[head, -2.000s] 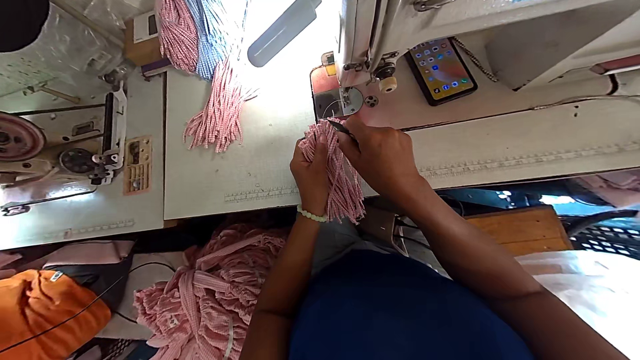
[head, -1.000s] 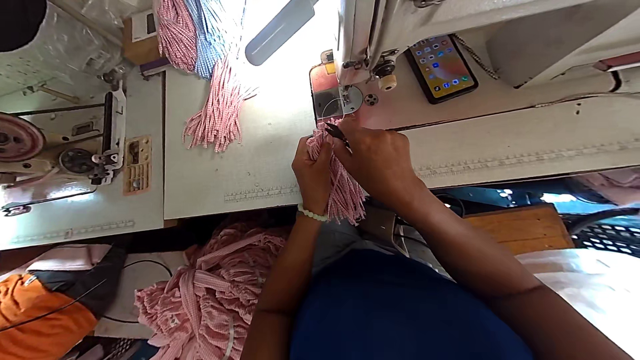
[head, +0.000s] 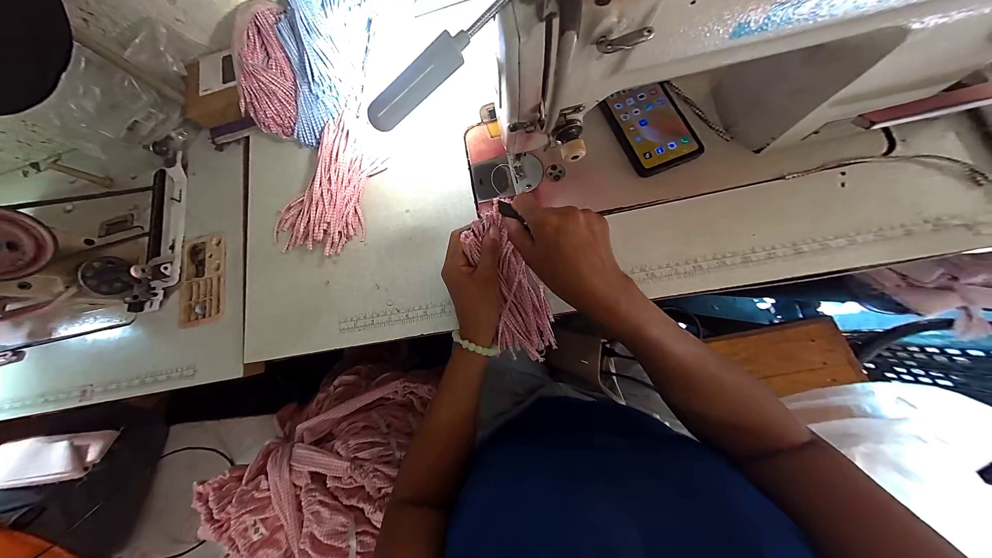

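Note:
My left hand (head: 474, 283), with a pale beaded bracelet at its wrist, grips a bundle of pink-and-white fabric cords (head: 523, 306) near its upper end. The cords hang down over the table's front edge. Against the top of the bundle, my right hand (head: 570, 248) holds a small dark tool (head: 509, 211), perhaps thread snips; my fingers hide most of it. Both hands are just in front of the needle plate (head: 529, 172) of a sewing machine (head: 535, 85). More pink cords (head: 329, 201) and blue cords (head: 314, 70) lie on the table to the left.
A smartphone (head: 653, 128) with a lit screen lies right of the needle. A grey lamp (head: 418, 80) stands over the table at the back. Another sewing machine (head: 101, 263) is at far left. Gathered pink checked fabric (head: 333, 465) is heaped below the table edge.
The dark tool tilts differently in my right hand. My left hand keeps its grip on the cords. At the lower left, the orange cloth has moved down, almost out of view.

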